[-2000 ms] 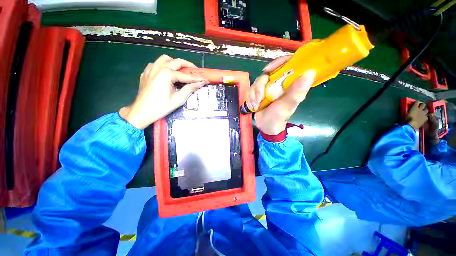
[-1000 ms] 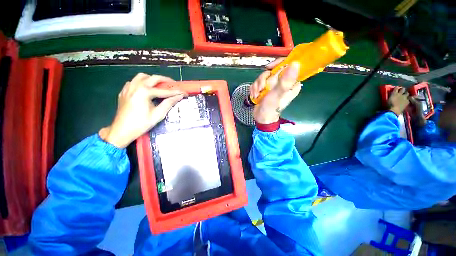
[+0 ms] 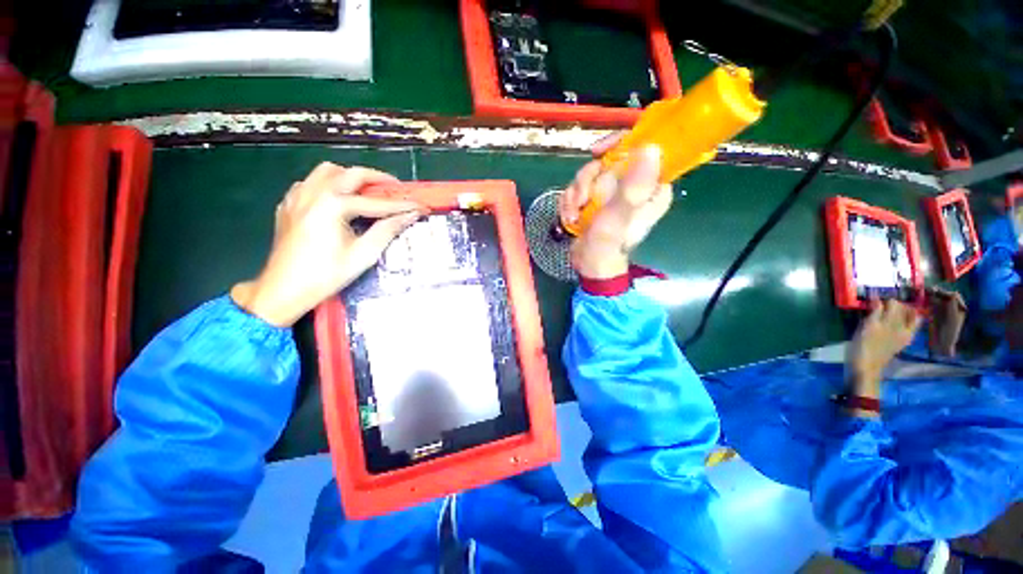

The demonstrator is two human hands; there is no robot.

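Note:
An open-backed tablet (image 3: 515, 387) lies in a red foam tray (image 3: 444, 489) in front of me, its bright battery (image 3: 432, 348) glaring and its circuit board (image 3: 432, 252) at the far end. My left hand (image 3: 325, 241) pinches the tray's far left corner, thumb and fingers at the board end. My right hand (image 3: 611, 219) grips the yellow electric screwdriver (image 3: 701, 126), its dark tip down over a round mesh dish (image 3: 550, 238) just right of the tray. Whether a screw is on the tip cannot be seen.
Red trays (image 3: 84, 303) stand side by side at the left. Beyond the worn strip (image 3: 303, 126) lie a white foam tray (image 3: 224, 61) and another red tray (image 3: 572, 110). A black cord (image 3: 774, 219) crosses the right side. Another worker's hands (image 3: 881, 342) touch a red tray (image 3: 839, 252).
My right hand with the screwdriver has moved from the tray's right edge to the mesh dish. The tray sits lower left and more tilted. The neighbour's hands are now nearer, below their tray.

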